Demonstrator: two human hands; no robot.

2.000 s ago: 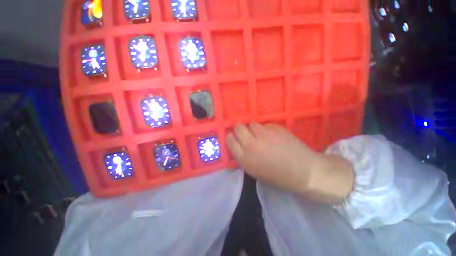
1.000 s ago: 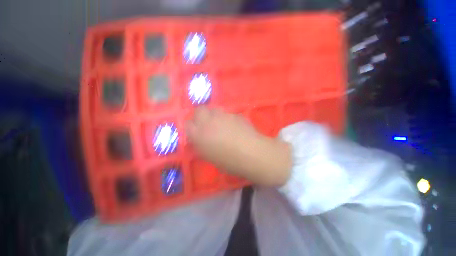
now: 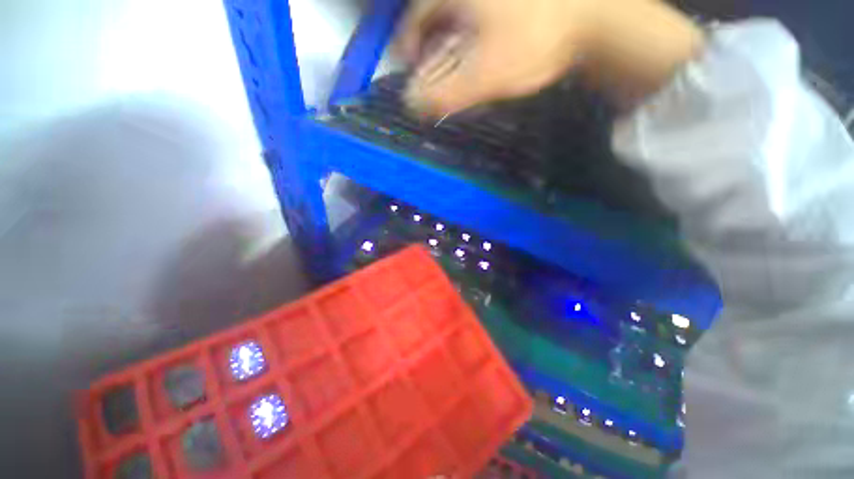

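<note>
The orange-red compartment tray (image 3: 375, 341) is tilted at the lower left, partly cut off by the bottom edge. Two watches with lit white-blue dials (image 3: 247, 360) and several dark or greyish watches (image 3: 184, 385) sit in its left pockets; the visible pockets to their right are empty. My right hand (image 3: 524, 51) is blurred at the top, above the rack's upper shelf, its fingers closed around a small dark thing with shiny edges, apparently a smartwatch body (image 3: 444, 49). My left hand is not in view.
The blue rack upright (image 3: 270, 122) and beam (image 3: 487, 210) stand just beyond the tray. Dark strips (image 3: 375, 114) lie on the upper shelf. Lower green shelves (image 3: 552, 360) carry small lit screens and a blue light point (image 3: 578, 307). A white sleeve fills the right side.
The view has turned to the rack. The tray now shows lower left and tilted. My right hand has left the tray and moved up over the upper shelf with the small dark thing.
</note>
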